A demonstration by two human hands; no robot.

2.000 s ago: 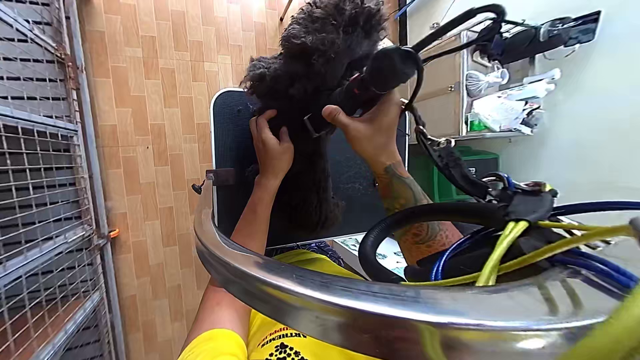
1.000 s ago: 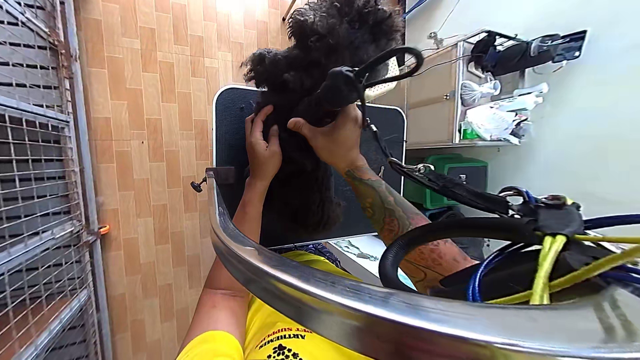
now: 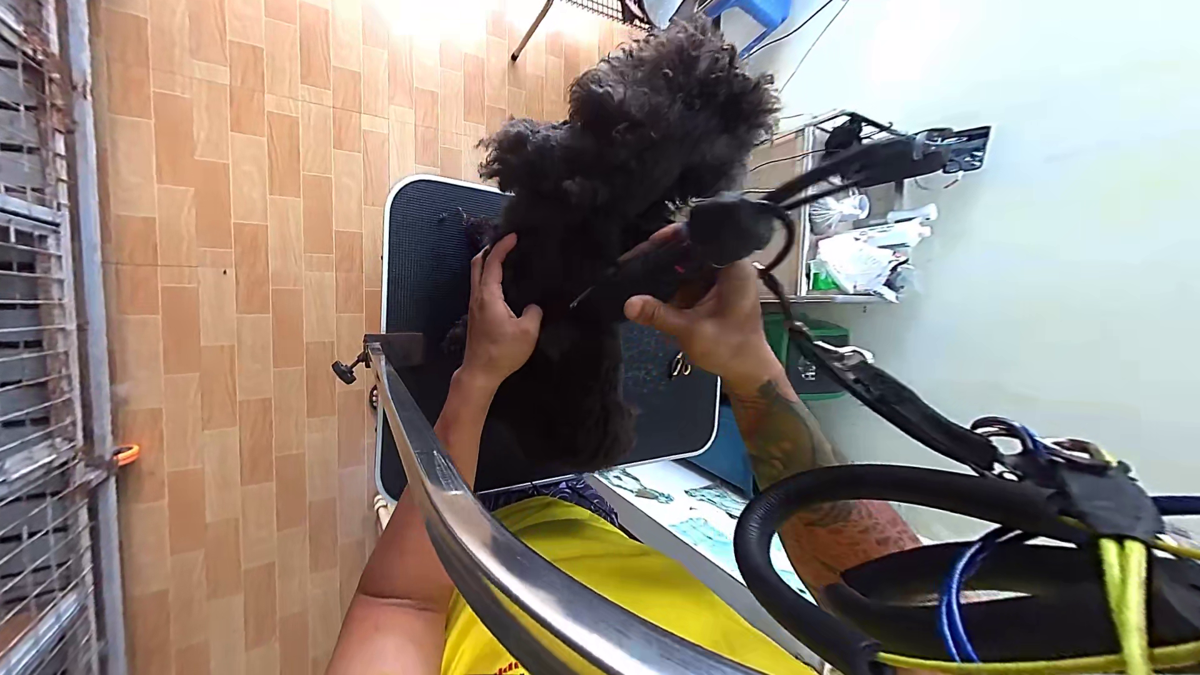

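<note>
A dog with curly black fur is on a grooming table with a black top and pale rim. On the left, my left hand rests against the dog's flank, fingers spread. My right hand is at the dog's other side, thumb out, partly behind a black strap with a thick dark end; whether its hidden fingers grip anything, I cannot tell. A pair of scissors lies on the tabletop, just below my right hand.
A curved metal grooming arm crosses in front of me, clamped at the table's left edge. Black loops and blue and yellow cords hang at lower right. Wire cages stand at left. A shelf with plastic bags is against the right wall.
My right hand has moved away from the dog's body to the right, and the scissors now show on the tabletop. The hanging strap has shifted. My left hand stays at the dog's flank.
</note>
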